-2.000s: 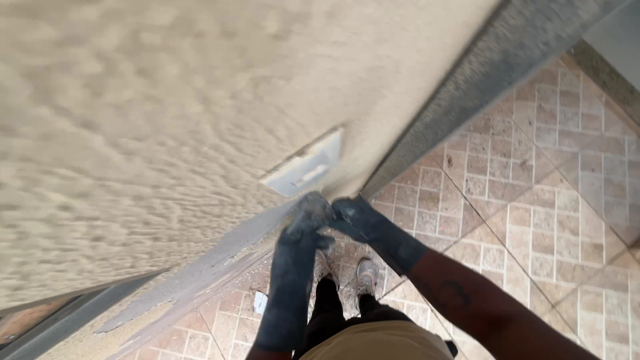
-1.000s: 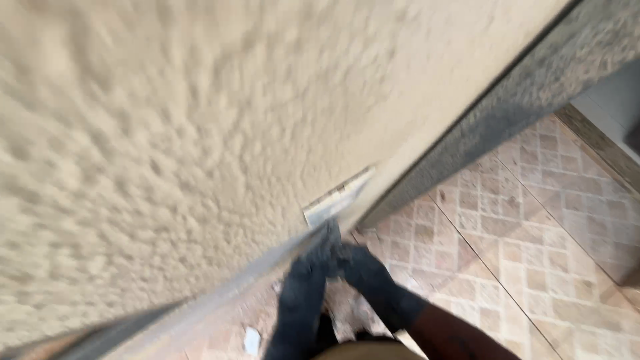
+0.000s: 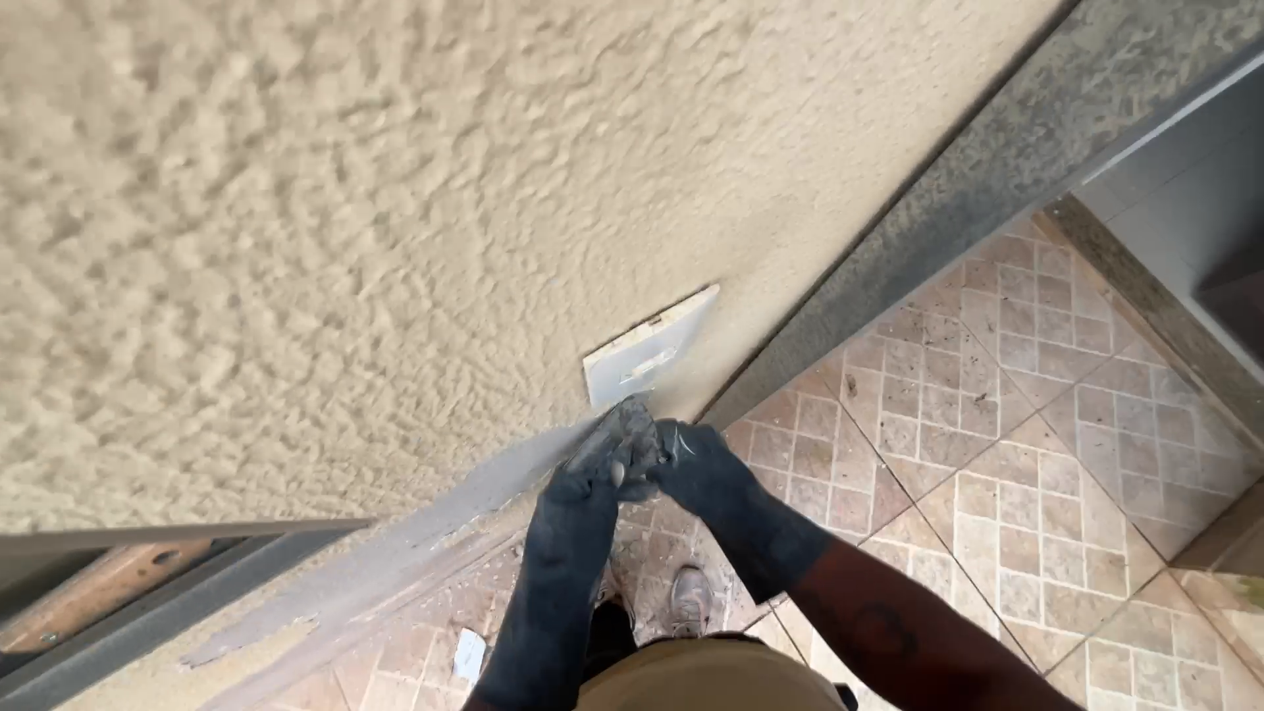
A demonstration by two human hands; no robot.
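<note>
In a dark, dusty glove, my left hand (image 3: 583, 484) grips a grey, mortar-smeared object (image 3: 632, 434), perhaps a trowel, just below a white switch plate (image 3: 652, 346) on the beige textured wall (image 3: 346, 197). My right hand (image 3: 696, 464), in a matching glove, touches the right side of that object; its fingertips are partly hidden. A smooth strip of grey mortar (image 3: 395, 553) runs along the wall's lower-left edge, beside my left hand.
A grey door frame (image 3: 889, 237) borders the wall on the right. Patterned floor tiles (image 3: 987, 474) with crumbs of debris lie below. A white scrap (image 3: 469, 654) and my shoes (image 3: 689, 600) are on the floor. At lower left is an opening with a wooden bar (image 3: 99, 592).
My hands stay close together below the switch plate throughout. The view has shifted; no other change is plain.
</note>
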